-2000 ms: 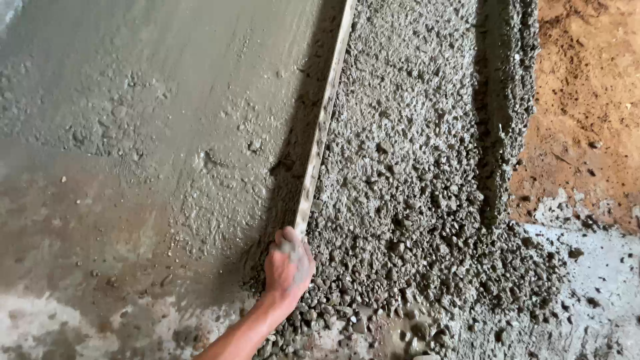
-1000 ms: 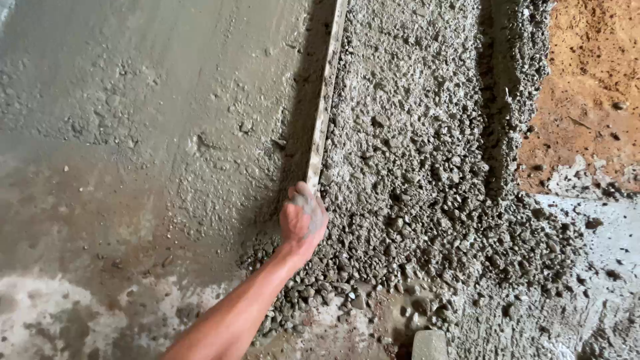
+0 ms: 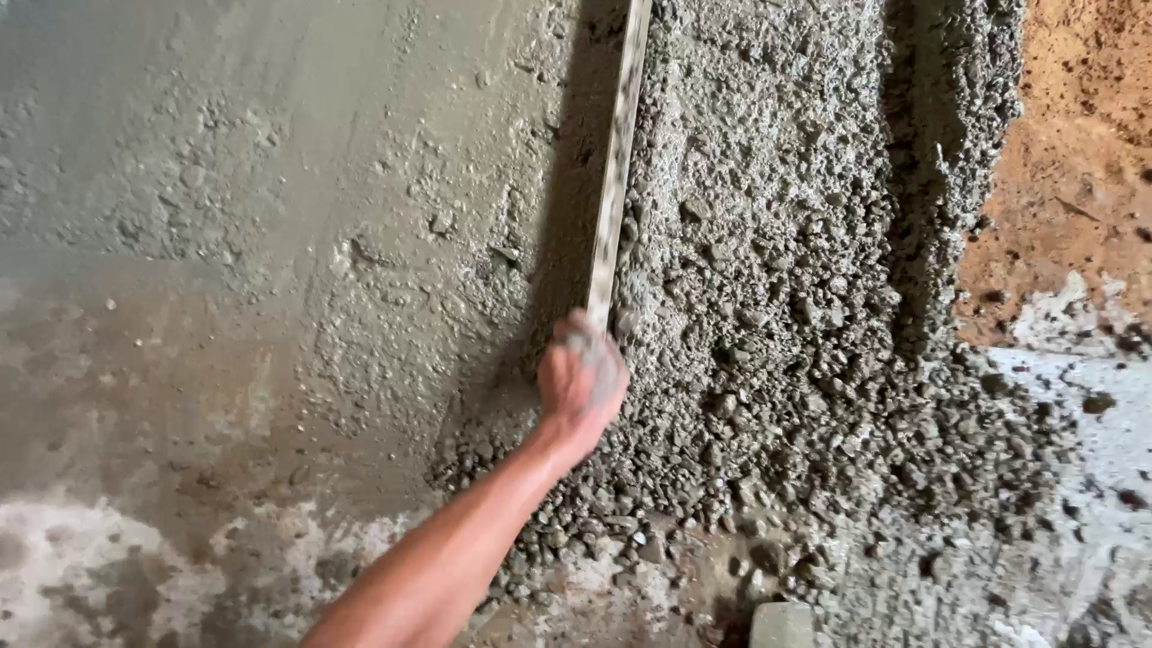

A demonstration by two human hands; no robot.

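My left hand point(image 3: 585, 373), smeared with wet grey concrete, is closed around the near end of a long, narrow straightedge point(image 3: 621, 153). The bar runs away from me past the top of the head view, so its far end is hidden. Beneath and left of it lies a shadowed strip. Smoother wet concrete point(image 3: 297, 99) spreads on the left, with patches of exposed stones. Coarse, loose concrete with gravel point(image 3: 765, 297) lies against the right side of the bar. My right hand is out of view.
A dark groove point(image 3: 913, 180) cuts through the coarse concrete at right, beside a raised concrete ridge point(image 3: 981, 108). Orange-brown ground point(image 3: 1080, 171) lies beyond it. A stained floor point(image 3: 108, 558) shows in the lower left. A pale, rounded object point(image 3: 781, 625) stands at the bottom edge.
My left hand and the straightedge have shifted slightly forward and to the right over the concrete. The hand keeps its hold on the bar's near end.
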